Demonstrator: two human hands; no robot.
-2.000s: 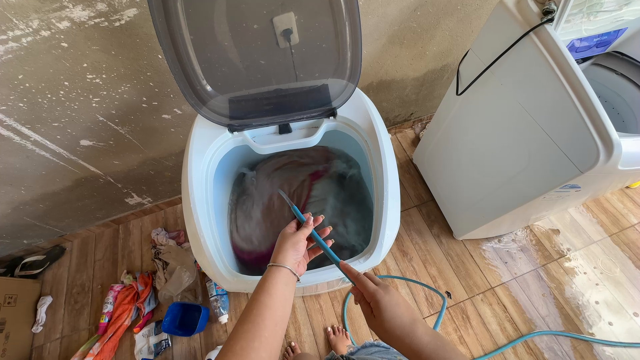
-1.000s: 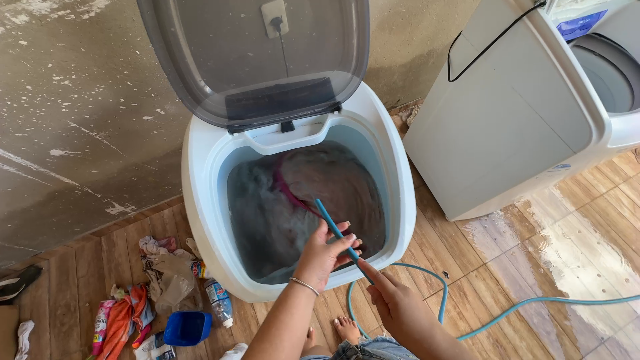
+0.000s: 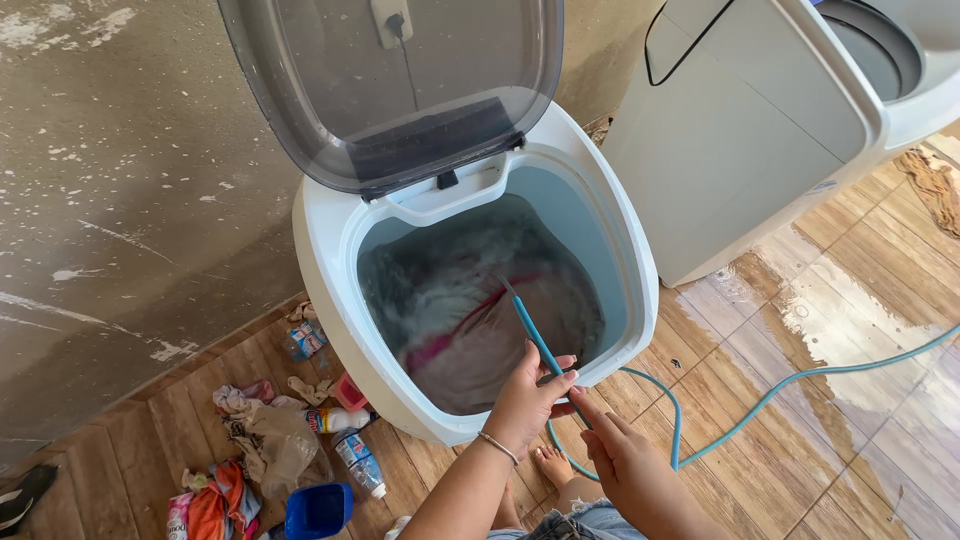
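A thin blue hose (image 3: pixel 532 327) is held in both hands over the open top of a white washing machine (image 3: pixel 637 296), and water comes from its end. My left hand (image 3: pixel 534 390), with a bracelet at the wrist, is closed around the hose near its tip. Just behind it, my right hand (image 3: pixel 619 442) grips the same hose. Inside the tub, cloudy grey water (image 3: pixel 420 277) covers most of the laundry, and a magenta strip of fabric (image 3: pixel 465 330) shows in it. The smoky see-through lid (image 3: pixel 405 67) is raised.
A second white machine (image 3: pixel 735 127) stands at the right. Clothes (image 3: pixel 225 495), a blue plastic container (image 3: pixel 319 510) and several bottles, one of clear plastic (image 3: pixel 360 461), lie on the floor at lower left. The hose trails right across wet wood-look tiles (image 3: pixel 847 307). A rough wall (image 3: pixel 135 187) is behind.
The magenta fabric has shifted within the water. Both hands still hold the hose over the tub. The view has moved somewhat.
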